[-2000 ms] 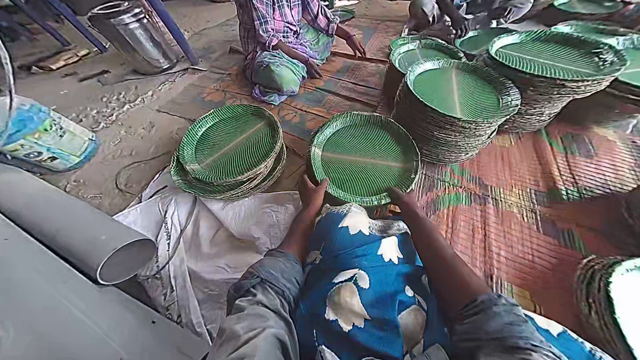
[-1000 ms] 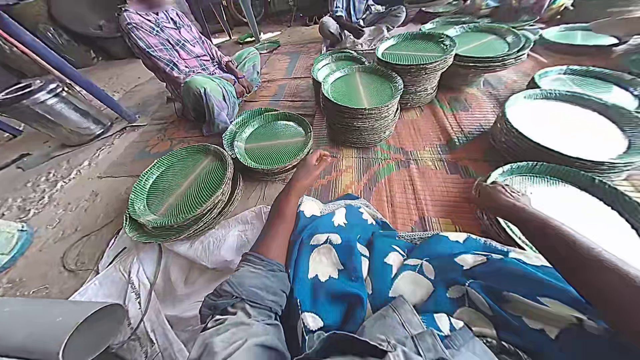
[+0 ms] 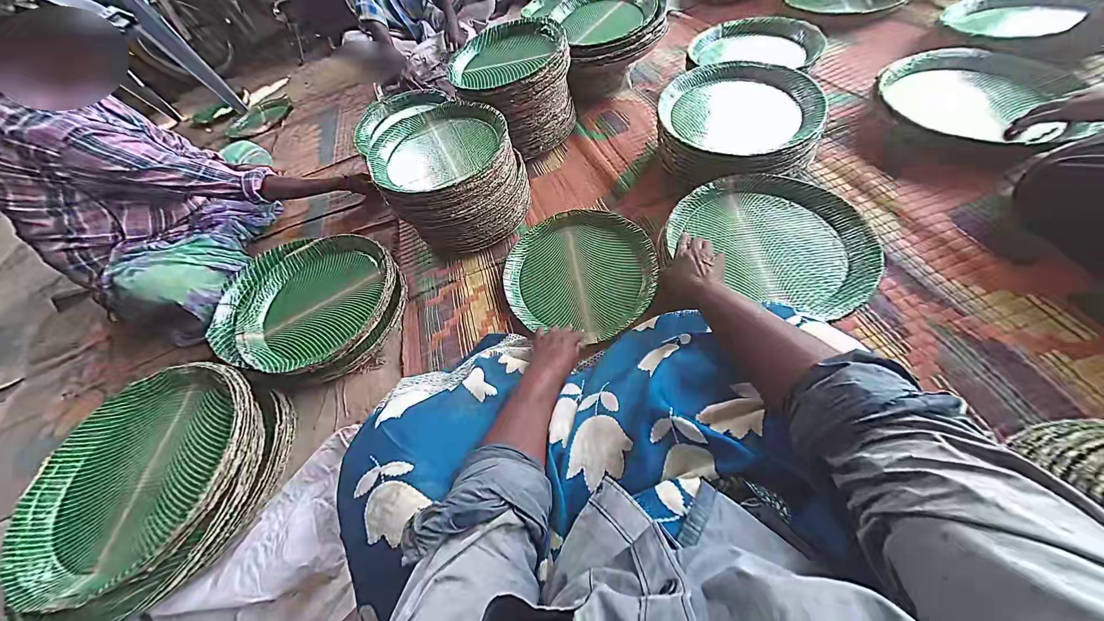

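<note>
A round green leaf-patterned plate (image 3: 581, 274) lies tilted before my lap. My left hand (image 3: 559, 343) is at its near rim, fingers over the edge. My right hand (image 3: 693, 266) is between this plate's right side and a larger-looking green plate (image 3: 776, 246), its fingers on or near that plate's left rim; the exact contact is unclear. A blue cloth with white flowers (image 3: 604, 431) covers my lap. Just beyond, to the left, rises a tall stack of green plates (image 3: 457, 185).
More plate stacks stand at the left (image 3: 315, 306), lower left (image 3: 129, 483) and beyond my right hand (image 3: 742, 112). A person (image 3: 112, 190) sits at the left, one hand by the tall stack. Another person's hand (image 3: 1039, 121) touches a plate at the right. A woven mat (image 3: 949, 285) lies beneath.
My right hand has come in from the stack at the right, and a plate now lies before my lap between my hands. The seated person's arm now reaches to the tall stack. The view has shifted right.
</note>
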